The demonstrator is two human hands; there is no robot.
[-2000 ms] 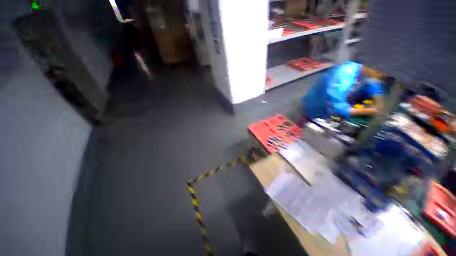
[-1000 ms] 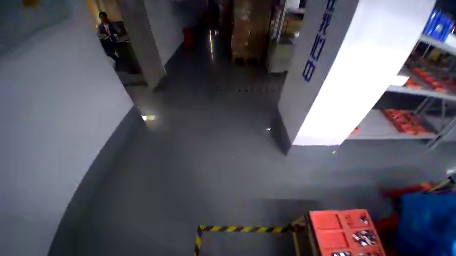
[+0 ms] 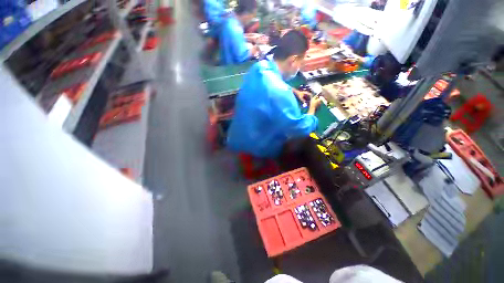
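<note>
Neither of my hands can be made out. Pale rounded shapes are cut off by the bottom edge, and I cannot tell what they are. Nearest in front of me is a red compartmented parts tray (image 3: 268, 235) at the near end of the bench line. Several compartments hold small dark and silver parts, and two at its near left show only red. Right of it, a box with red digits (image 3: 362, 170) stands beside white paper sheets (image 3: 443, 218) on the bench.
A person in a blue coat (image 3: 264, 113) sits beyond the tray, handling something small at a green-topped bench (image 3: 226, 80). Shelves with red trays (image 3: 122, 108) stand left, past a white pillar (image 3: 72, 204). A grey aisle (image 3: 185, 143) runs between. A red stool (image 3: 472, 112) is at right.
The view has swung right, from the open floor and pillar to the bench line. The red tray now shows whole near the centre, and the seated person and papers are in view.
</note>
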